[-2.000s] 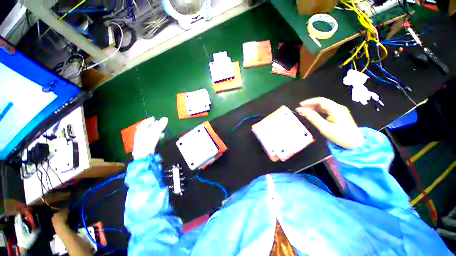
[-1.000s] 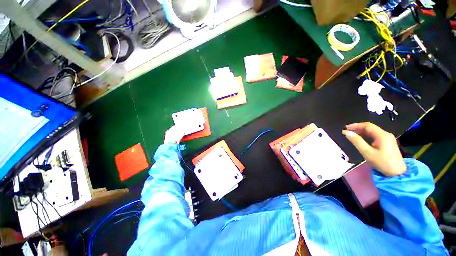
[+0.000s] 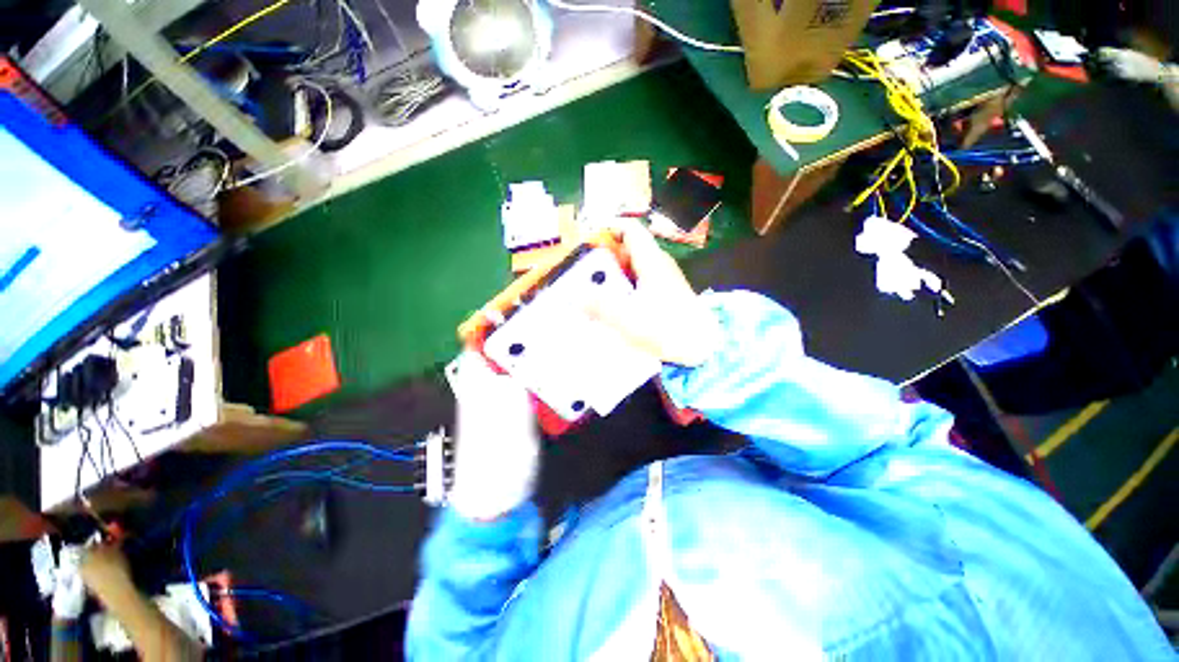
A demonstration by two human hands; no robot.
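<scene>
A white square cover plate (image 3: 569,339) with dark corner spots, layered with orange sheets, is held up in front of me. My left hand (image 3: 491,433), white-gloved, grips its left edge. My right hand (image 3: 662,304) grips its upper right side; its fingertips are partly hidden. Behind it on the green mat (image 3: 388,259) are a small white module (image 3: 530,215), a pale module on orange (image 3: 616,189) and a black square (image 3: 687,201) on orange. A lone orange pad (image 3: 304,373) lies at the left.
Blue cables (image 3: 304,450) run to a silver connector strip (image 3: 437,467), left of my left hand. A monitor (image 3: 91,246) stands far left. Tape roll (image 3: 803,117), yellow cables (image 3: 913,129) and crumpled white cloth (image 3: 895,256) are at the right. Another person's hand (image 3: 123,597) shows lower left.
Both hands have come together and now hold a plate with orange sheets off the bench. The right hand moved left from beside the right stack; the left hand left the small module. The view shifted.
</scene>
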